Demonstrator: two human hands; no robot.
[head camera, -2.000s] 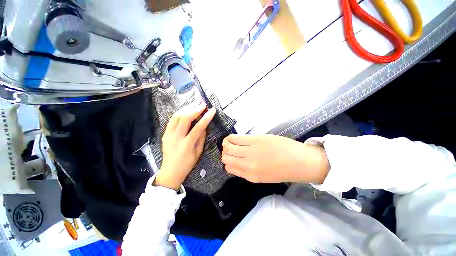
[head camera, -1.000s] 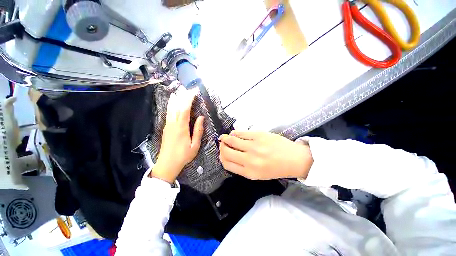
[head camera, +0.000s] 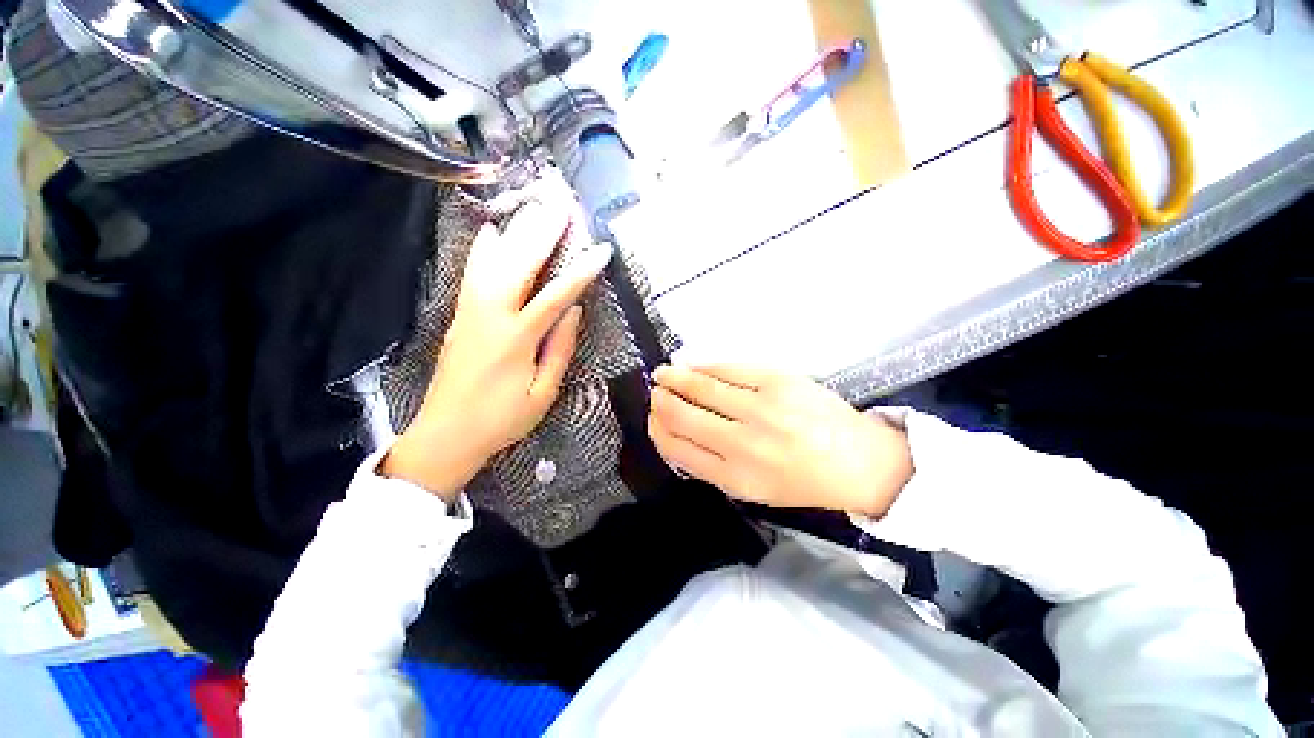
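The checked grey panel (head camera: 569, 433) of a black garment (head camera: 274, 317) lies under the machine's needle area (head camera: 512, 162). A narrow dark zipper tape (head camera: 631, 306) runs along its right edge from beside the grey-blue cylinder (head camera: 602, 170). My left hand (head camera: 504, 339) lies on the panel, holding nothing, fingers somewhat apart, fingertips close to the presser foot, which is mostly hidden. My right hand (head camera: 771, 433) pinches the tape at the panel's right edge, near the table edge. More dark strip shows below my right wrist.
Red-and-yellow scissors (head camera: 1074, 166), small blue-purple snips (head camera: 807, 98) and a tan strip (head camera: 860, 94) lie on the white table. A ruler tape (head camera: 994, 329) follows its edge. Plaid cloth (head camera: 108, 94) is at upper left, a blue crate (head camera: 130, 699) at lower left.
The view has shifted, so machine and cloth sit differently in it and the plaid cloth shows. My left index finger has moved towards the tape. My right hand still pinches it.
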